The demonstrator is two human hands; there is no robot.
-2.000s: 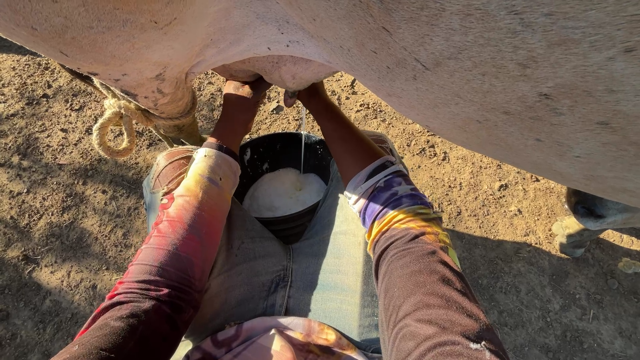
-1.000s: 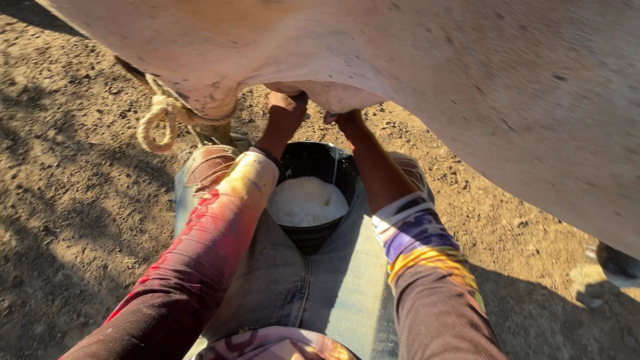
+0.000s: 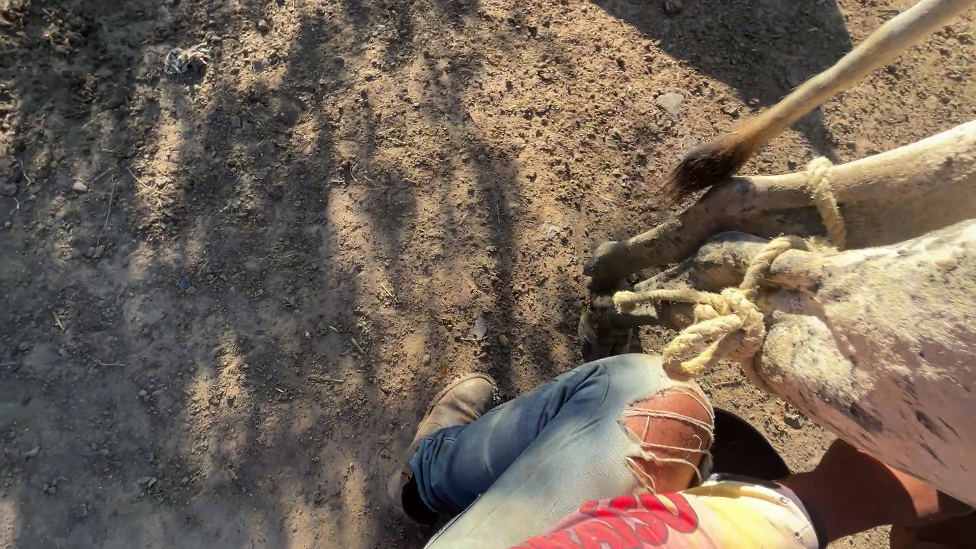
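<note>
My left forearm (image 3: 846, 488), in a printed sleeve, reaches under the pale, speckled belly of a cow at the lower right. The left hand beyond the wrist is in shadow and cut off by the frame edge, so its grip is unclear. My right hand cannot be made out. A black bucket (image 3: 743, 450) shows in part behind my bent knee, its contents hidden. Just above the knee, a knotted rope (image 3: 724, 320) goes around the cow's near hind leg; another loop (image 3: 826, 200) circles the far one.
The cow's tail (image 3: 823, 95) hangs across the upper right, its dark tuft by the hind legs. Its hooves (image 3: 602, 332) stand close to my knee in torn jeans (image 3: 564, 435). My boot (image 3: 457, 404) rests on dry, shadow-striped dirt ground (image 3: 305, 229) with small stones.
The view has swung far to the left. Both hands were at the cow's udder above the bucket of foamy white milk; the udder and the milk are now out of sight.
</note>
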